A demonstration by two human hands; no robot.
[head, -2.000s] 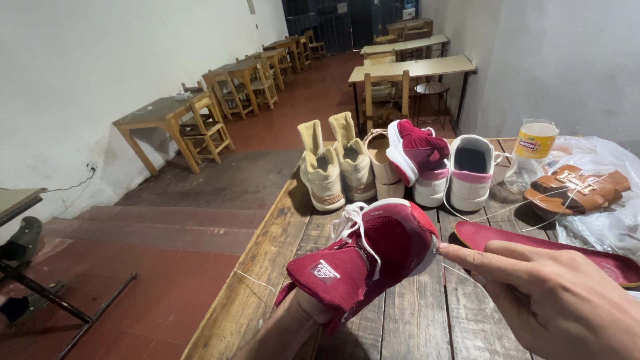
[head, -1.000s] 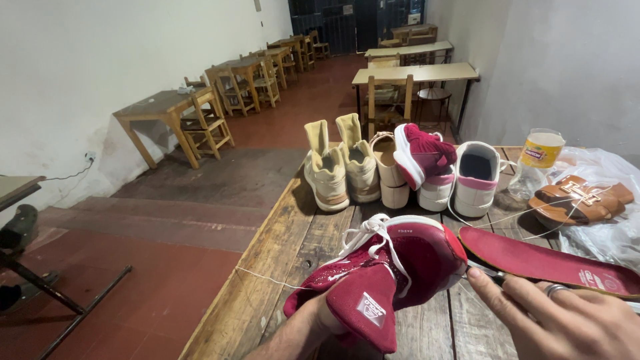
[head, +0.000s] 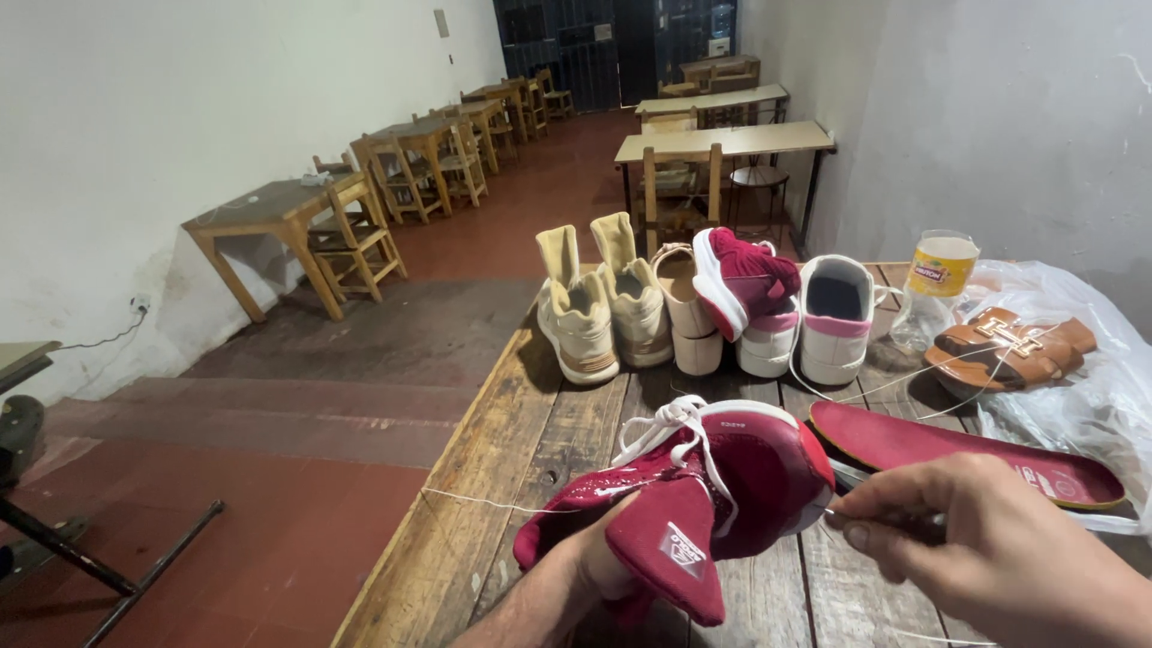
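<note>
A dark red sneaker [head: 765, 468] with white laces is over the plank table, its toe to the right. My left hand [head: 603, 558] reaches inside it through the opening; its fingers are hidden, so their grip cannot be seen. At the toe's sole edge, my right hand [head: 936, 531] pinches a thin metal tool, mostly covered by the fingers. White thread [head: 495, 501] runs from the shoe's opening towards the left table edge. Behind my right hand lies a red insole [head: 963, 450].
Cream sneakers [head: 580, 328], a beige shoe [head: 697, 337], white-and-pink shoes [head: 835, 324] and another red sneaker [head: 747, 279] line the back. A cut plastic bottle [head: 936, 279], brown sandal [head: 1008, 351] and plastic bag [head: 1098, 405] stand at right. The table's left edge [head: 432, 504] borders a lower floor.
Two seconds ago my right index finger pointed at the toe edge; now thumb and finger pinch there. The sneaker has turned, its tongue now nearer the camera.
</note>
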